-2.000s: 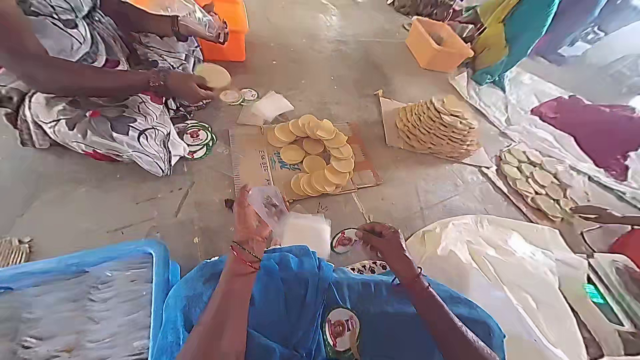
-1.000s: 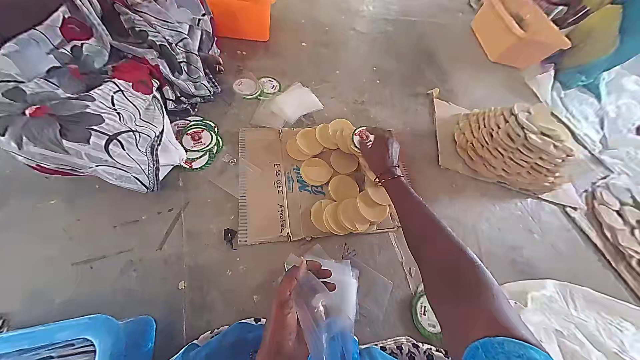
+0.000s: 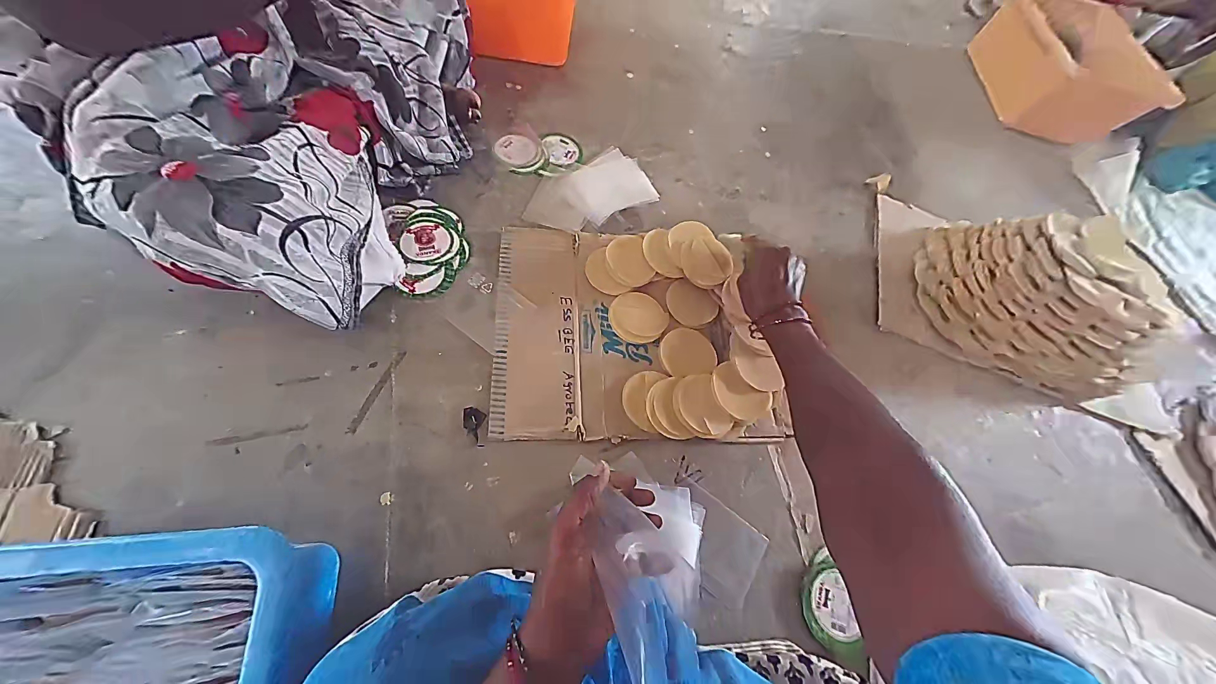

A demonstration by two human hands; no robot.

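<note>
My left hand (image 3: 575, 560), low in the middle, holds a clear plastic bag (image 3: 632, 570) against its palm and fingers. Under and beside it lie more clear plastic bags (image 3: 727, 537). My right hand (image 3: 771, 283) reaches to the right edge of a flattened cardboard piece (image 3: 537, 332), at the ring of thin round yellow discs (image 3: 689, 351). Its fingers are hidden behind the back of the hand, so what they grip cannot be told. Near my right forearm rests a round printed label (image 3: 834, 603) with a green rim.
At the left are a blue crate (image 3: 294, 579) of packed bags, round labels (image 3: 429, 242) and a seated person's patterned cloth (image 3: 209, 171). Clear sheets (image 3: 613, 185) lie beyond the cardboard. A large disc pile (image 3: 1035, 294) stands right; orange tubs (image 3: 1069, 71) lie farther back.
My right hand, low over the lap two seconds ago, has moved out to the discs. A small round label seen in it one second ago is out of sight. The view has shifted closer over the cardboard.
</note>
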